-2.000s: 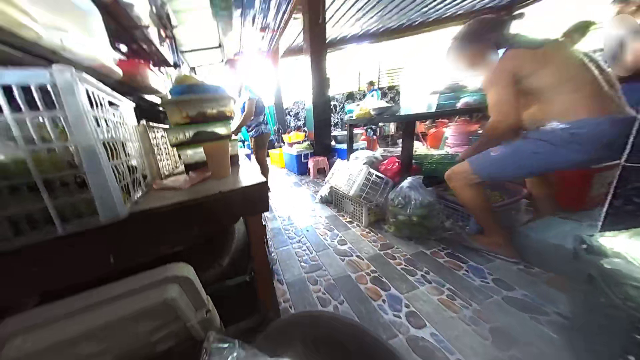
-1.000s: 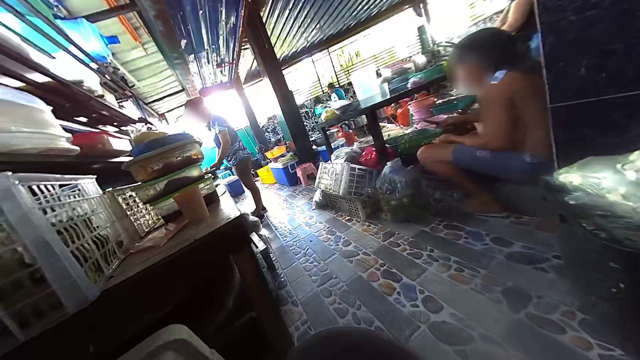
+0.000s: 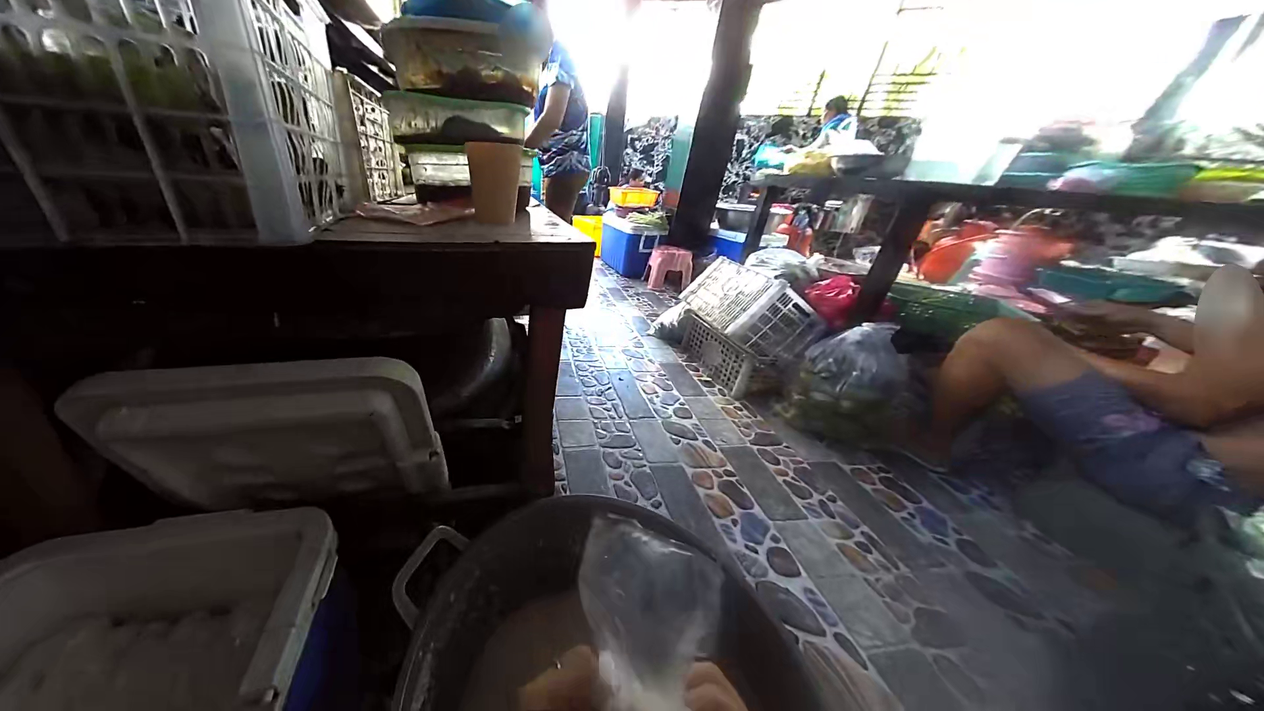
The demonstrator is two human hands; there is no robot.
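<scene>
At the bottom of the head view a clear plastic bag stands up inside a large dark round tub. My left hand is at the bag's lower left side, with its fingers partly behind the plastic. My right hand is at the bag's lower right, cut off by the frame edge. Both hands seem closed on the bag's lower part. What the bag and the tub hold is too dim to name. An open cooler box with a raised white lid stands left of the tub.
A wooden table at left bears a plastic crate, stacked food containers and a brown cup. At right a person sits low beside a bag of greens. Crates lie on the stone-patterned floor.
The clear bag and both my hands now show above the tub; one second ago they were out of view. The view has tilted down. The person at right has gone from half-standing to sitting low.
</scene>
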